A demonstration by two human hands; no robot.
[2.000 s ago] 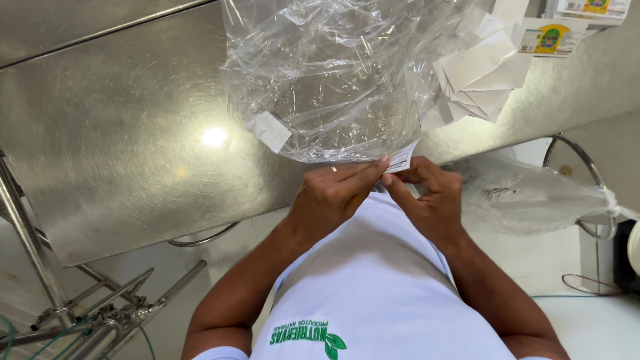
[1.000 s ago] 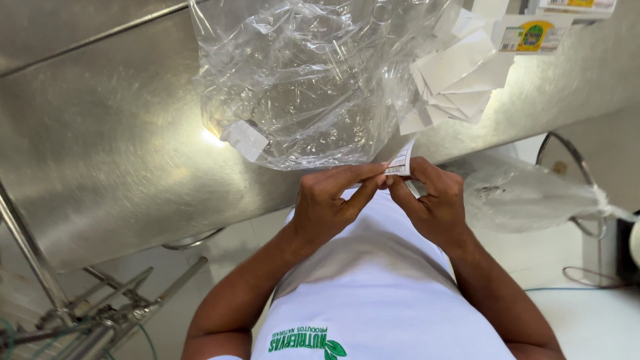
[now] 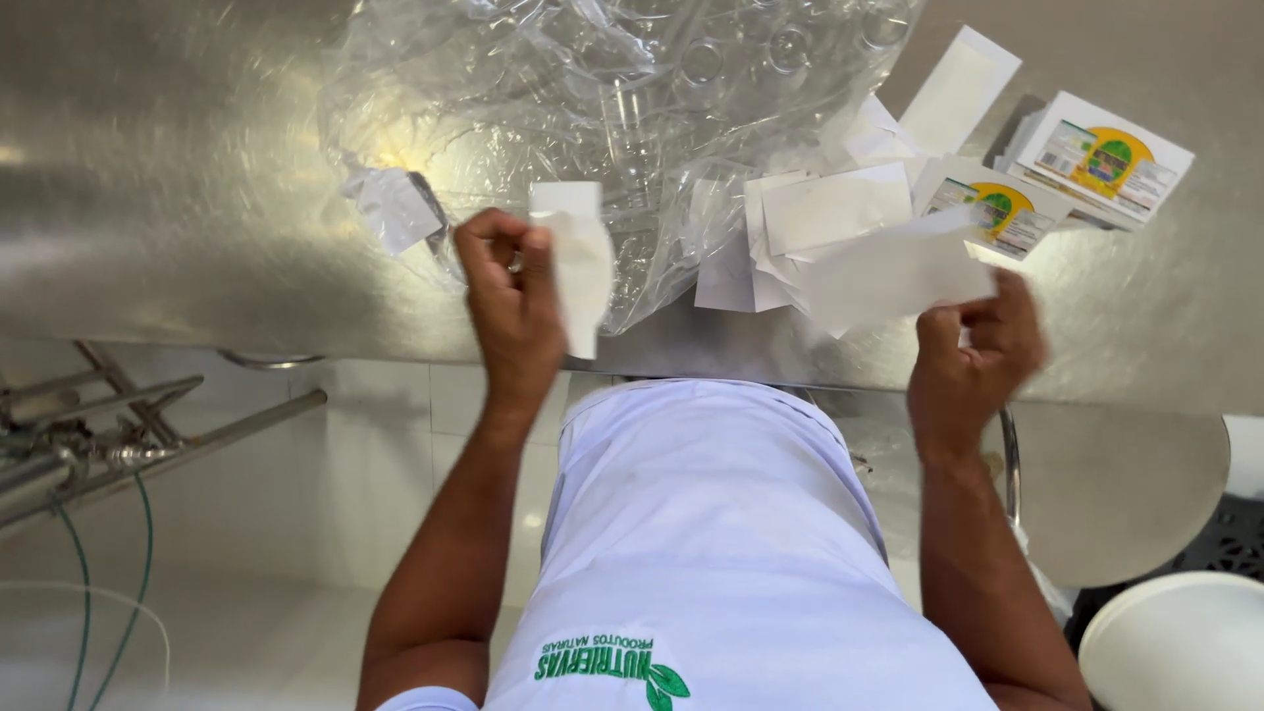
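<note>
My left hand (image 3: 512, 306) pinches the edge of a pale label-shaped slip (image 3: 581, 262), held upright over the table's near edge. Between the fingertips of my right hand (image 3: 978, 355) is one end of a blurred white paper strip (image 3: 894, 272), which overlaps a heap of blank white slips (image 3: 837, 209). Two printed yellow-and-green labels lie near that heap: a single label (image 3: 997, 212) and the top one of a stack (image 3: 1106, 158). A clear plastic bag (image 3: 513, 109) with clear round-rimmed containers (image 3: 701, 61) in it spreads across the table beyond my hands.
The steel table (image 3: 197, 247) runs across the view. A crumpled white paper (image 3: 395, 209) lies at the bag's left side. Metal tubing (image 3: 207, 434) and thin green hoses are below left. A round stool seat (image 3: 1126, 484) and a white bucket (image 3: 1170, 642) stand below right.
My hands were together at a small printed label; now they are wide apart, each with a pale paper piece. The view has shifted, with more of the label stack showing.
</note>
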